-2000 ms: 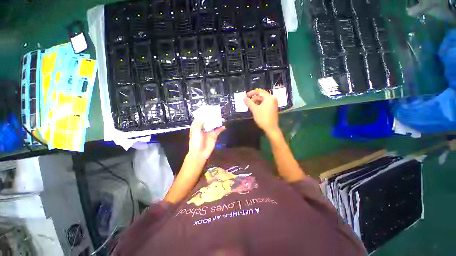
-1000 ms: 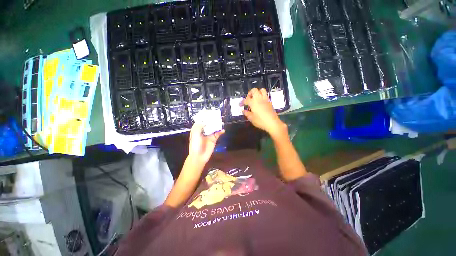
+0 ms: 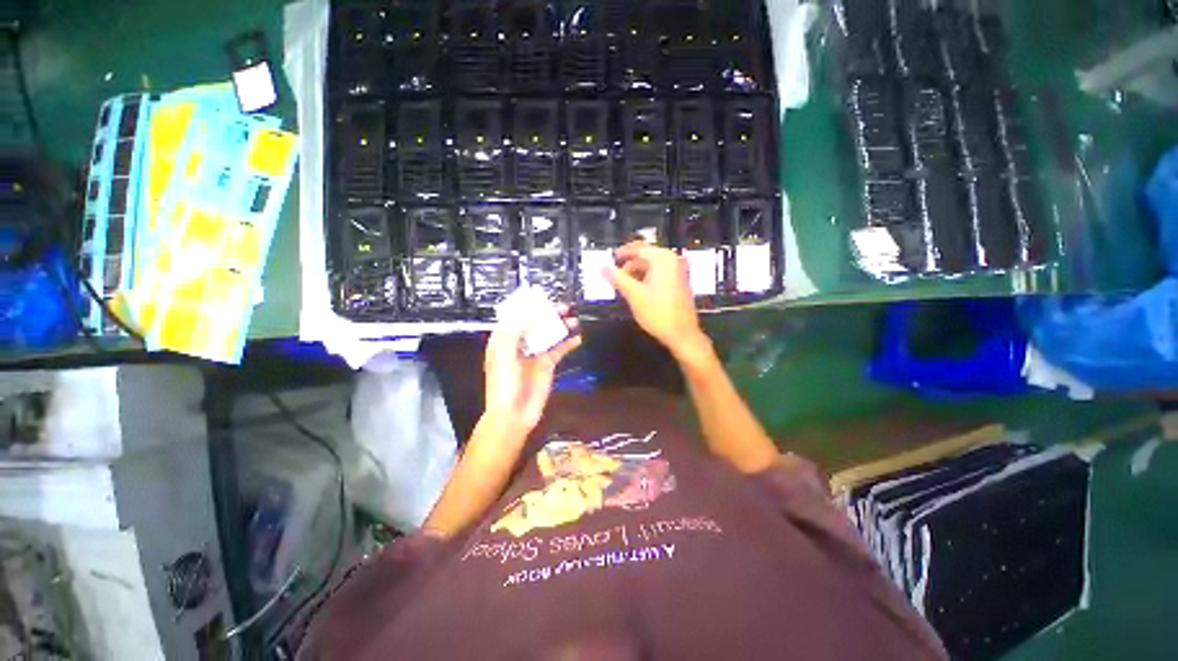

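Observation:
The black blister tray [image 3: 549, 181] with rows of dark phone parts with tiny yellow dots lies in front of me. White pieces lie at the right end of its nearest row, the rightmost one [image 3: 753, 269] uncovered. My left hand [image 3: 519, 375], bare, holds a stack of white pieces [image 3: 534, 320] at the tray's front edge. My right hand [image 3: 656, 294], bare, has its fingertips on a white piece [image 3: 596, 275] over the nearest row. The fingers partly hide the pockets beside it.
Yellow and light-blue sticker sheets [image 3: 207, 239] lie left of the tray, with a small dark part [image 3: 255, 85] behind them. A second glossy tray [image 3: 950, 168] is at the right. A blue sleeve [image 3: 1098, 338] shows at far right. Stacked trays [image 3: 1001, 542] stand below the bench.
The view has shifted, so the bench sits further right. My right hand has moved left along the nearest row, where more white pieces now lie. My left hand still holds the stack.

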